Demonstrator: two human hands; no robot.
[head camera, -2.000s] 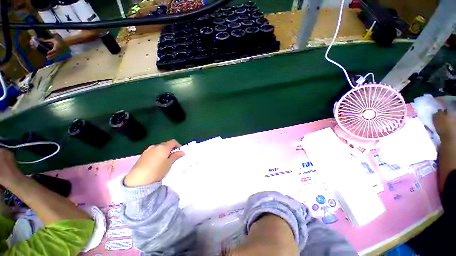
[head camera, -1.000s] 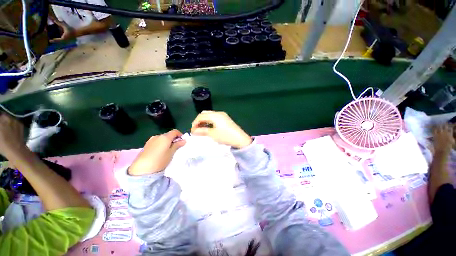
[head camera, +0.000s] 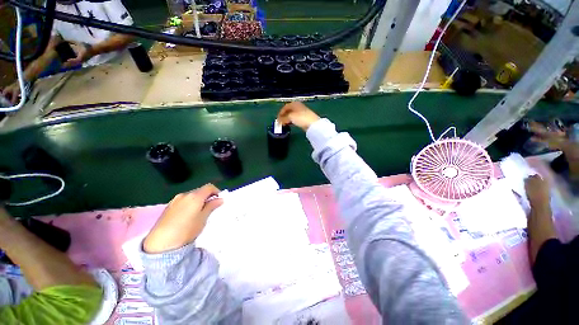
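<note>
My right hand reaches over the green conveyor belt and holds a small white label at its fingertips, at the top of a black cylindrical unit. The unit stands upright on the belt. My left hand is over the pink bench and pinches the edge of a white label sheet. More white sheets lie in a loose pile between my arms. Two more black units stand on the belt to the left, with dark tops.
A pink desk fan stands right of the paper. Neighbours' arms are at the left and right. Stacked black units sit on the far bench. A person is beyond it, and a black cable crosses above.
My right hand has left the sheets and moved forward to the black unit with a label. My left hand stays at the sheet. The units have shifted right in view.
</note>
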